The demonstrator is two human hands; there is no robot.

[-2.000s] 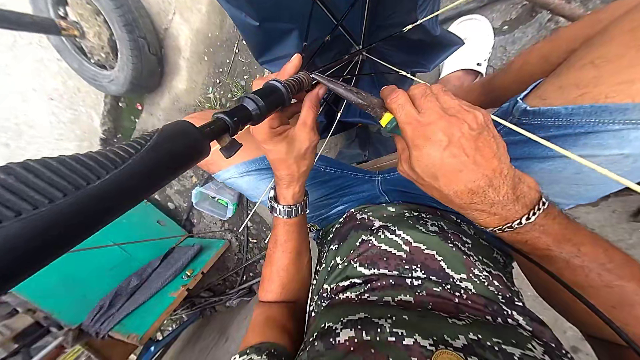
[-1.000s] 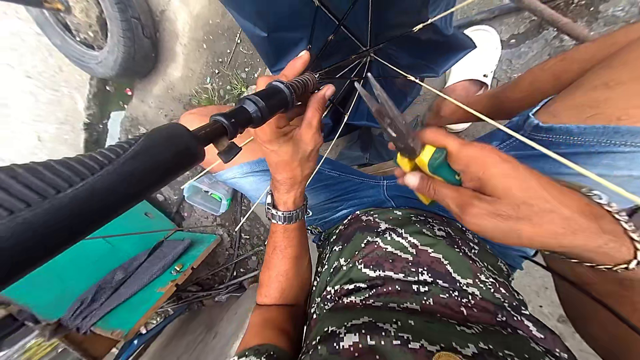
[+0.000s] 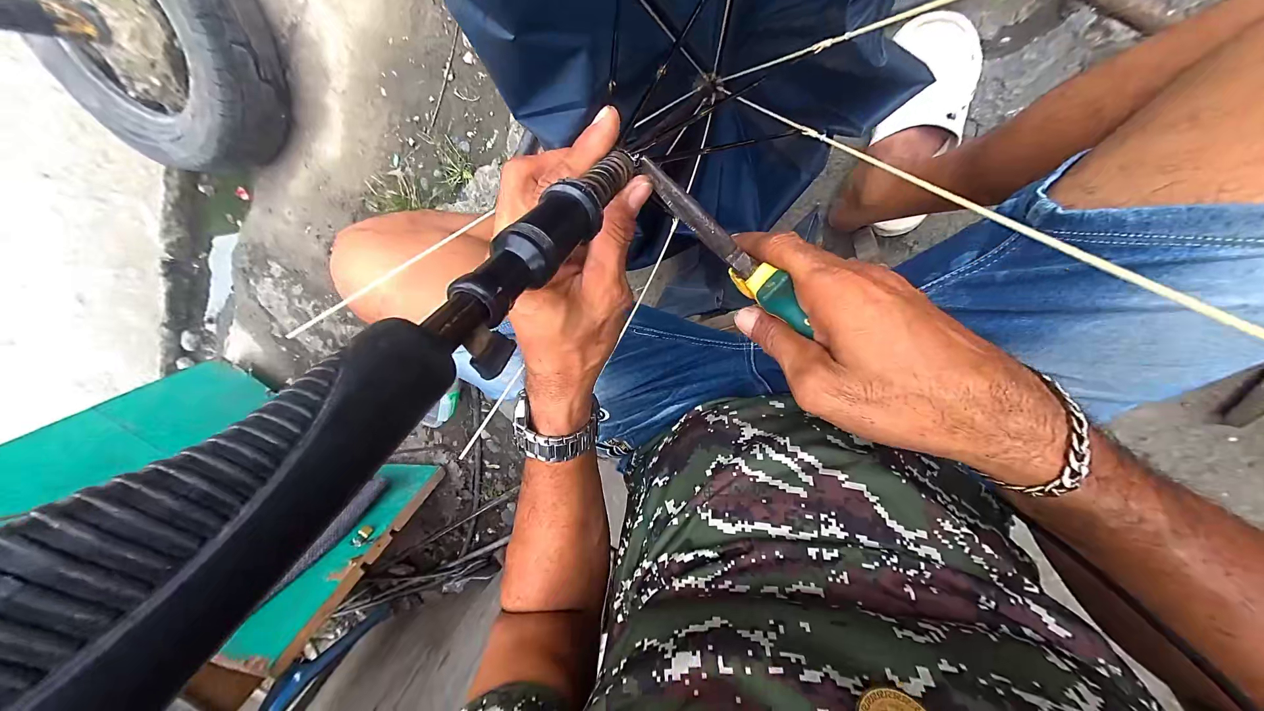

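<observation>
An umbrella with a ribbed black handle (image 3: pixel 227 474) runs from the lower left up to its metal ribs (image 3: pixel 713 87) and dark blue canopy (image 3: pixel 553 69). My left hand (image 3: pixel 568 267) grips it around the black runner (image 3: pixel 538 237), thumb and forefinger beside the coil spring (image 3: pixel 607 178). In my right hand (image 3: pixel 869 346) are pliers with green and yellow handles (image 3: pixel 775 291). Their closed-looking jaws (image 3: pixel 691 212) have the tip at the runner's top edge, by my left thumb. Whether the tip grips anything is too small to tell.
Pale rib rods (image 3: pixel 987 212) stretch out to the right and past my left wrist. A green board (image 3: pixel 395 494) with a dark cloth lies at the lower left. An old tyre (image 3: pixel 232 89) is at the upper left, a white clog (image 3: pixel 933 74) at the upper right.
The pliers were at the spring's end, then drawn back to the right with jaws apart. Now they are back at the runner's top, jaws together. My left hand keeps its grip on the umbrella.
</observation>
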